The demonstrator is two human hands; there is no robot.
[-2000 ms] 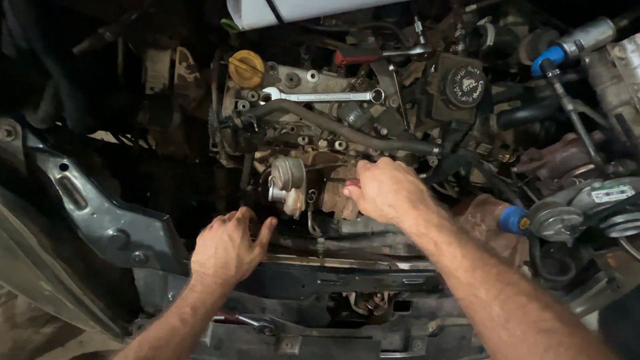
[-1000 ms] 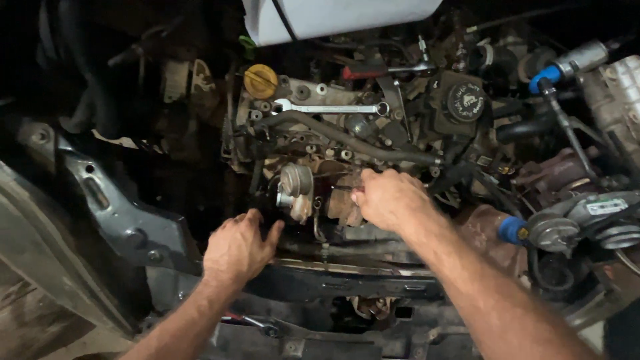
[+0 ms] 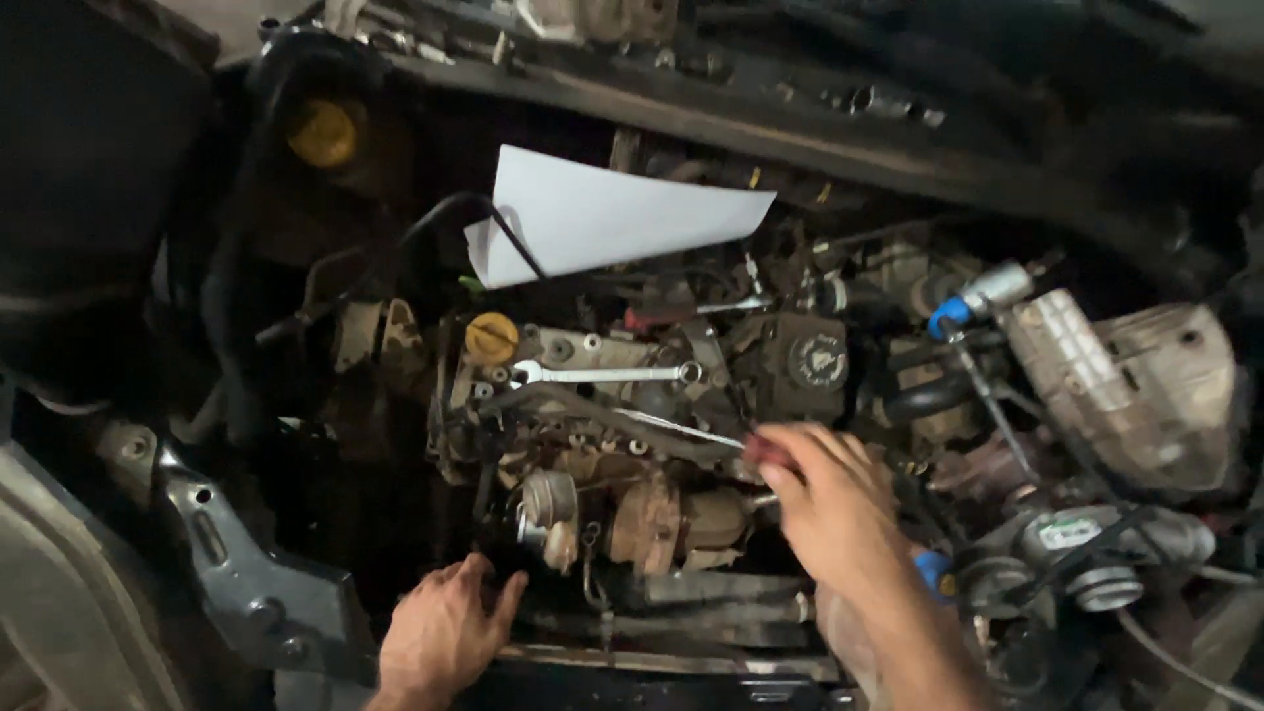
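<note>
My right hand (image 3: 829, 484) is closed around the red handle of a screwdriver (image 3: 681, 427), whose bright shaft points left across the engine. Below that shaft lies the rusty turbocharger housing (image 3: 647, 523), with a round metal canister (image 3: 549, 497) at its left. My left hand (image 3: 449, 617) rests near the front crossmember, thumb and fingers apart, below and left of the canister; its fingertips are partly in shadow. A combination wrench (image 3: 607, 374) lies on the engine top beside the yellow oil filler cap (image 3: 492, 339).
Behind the engine are a white sheet (image 3: 612, 212) and a ratchet with a red handle (image 3: 652, 318). A blue-collared metal part (image 3: 950, 316) and a detached metal housing (image 3: 1136, 395) sit at the right. A painted metal bracket (image 3: 257, 583) borders the left side.
My right hand has moved back and right from the turbocharger area, and the screwdriver shaft now shows. My left hand stays near the front. The view has shifted toward the rear of the bay.
</note>
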